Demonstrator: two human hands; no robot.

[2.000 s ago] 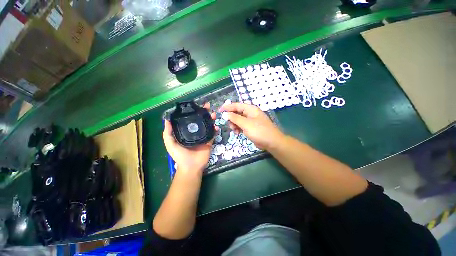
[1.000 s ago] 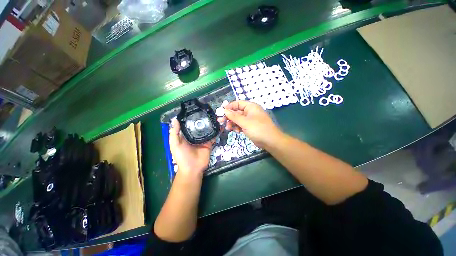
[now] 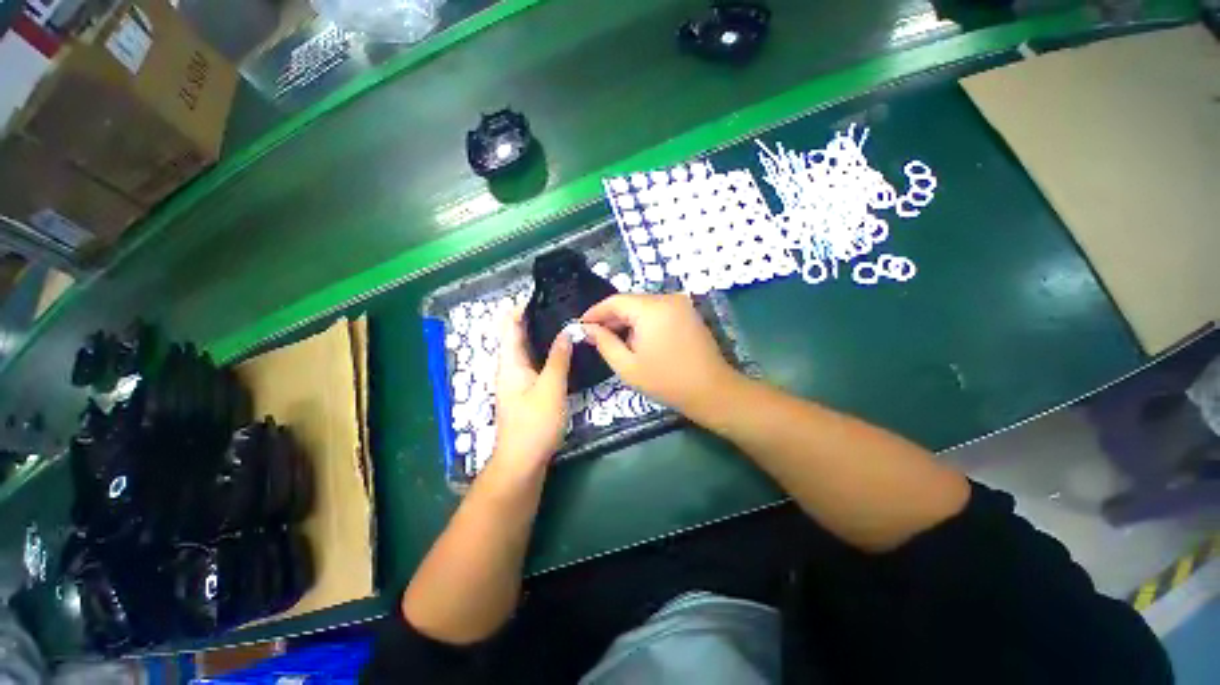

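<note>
A black plastic housing [image 3: 559,289] is held over the parts tray, its rounded end toward me. My left hand [image 3: 533,402] grips its left and lower side. My right hand [image 3: 656,351] pinches a small white disc [image 3: 577,332] between thumb and finger at the housing's middle. The right fingers hide part of the housing, so I cannot tell whether the disc touches it. The parts tray [image 3: 462,464] below holds many loose white discs, with a blue left edge.
A disc sheet [image 3: 702,228] and white scraps [image 3: 836,201] lie right of the tray. Stacked housings [image 3: 187,495] sit on cardboard [image 3: 328,468] at left. Bare cardboard [image 3: 1110,174] lies at right. The conveyor belt [image 3: 589,101] carries spaced housings beyond a green edge.
The housing and my left hand have moved right and turned. The right fingers with the disc are now over its middle, not beside it. The belt housings have shifted slightly right.
</note>
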